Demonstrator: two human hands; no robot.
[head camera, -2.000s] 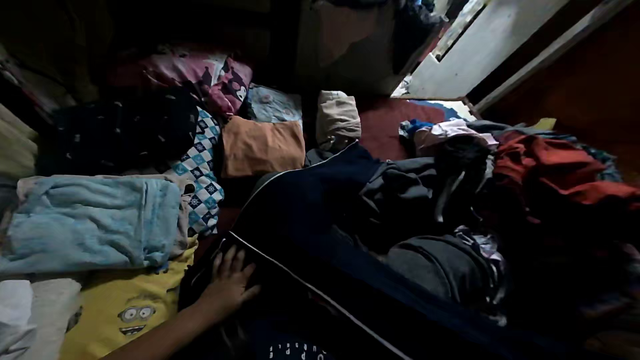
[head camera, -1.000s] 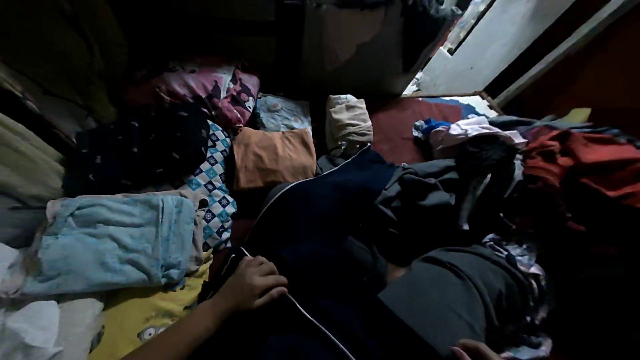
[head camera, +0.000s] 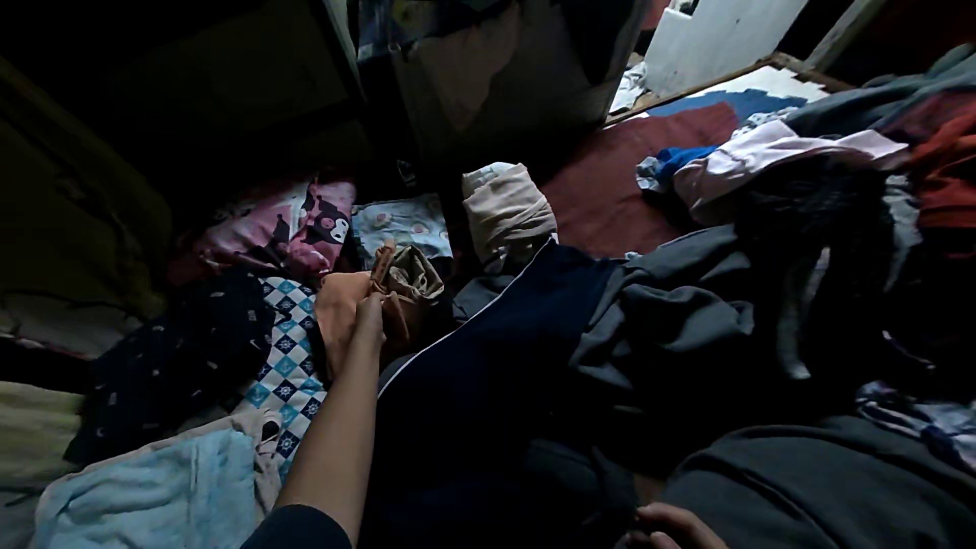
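Observation:
My left hand (head camera: 371, 309) reaches forward and grips the orange folded cloth (head camera: 339, 309), part of which is bunched up at the fingers beside a rolled beige cloth (head camera: 415, 274). My right hand (head camera: 671, 526) shows only partly at the bottom edge, close to dark fabric; whether it grips anything is not visible. Between the hands spreads a navy garment (head camera: 488, 366) with white piping. Past its far end stands a cream folded cloth bundle (head camera: 507, 210).
Left lie a light blue towel (head camera: 160, 488), a dark patterned cloth (head camera: 179, 351), a checkered cloth (head camera: 286, 370) and a pink printed bundle (head camera: 282, 221). A loose pile of clothes with a pale pink garment (head camera: 770, 160) is at right. A red mat (head camera: 618, 179) lies behind.
My left hand has moved forward from the navy garment's edge to the orange cloth, which lay flat before. My right hand, out of view at first, shows at the bottom. The view has shifted.

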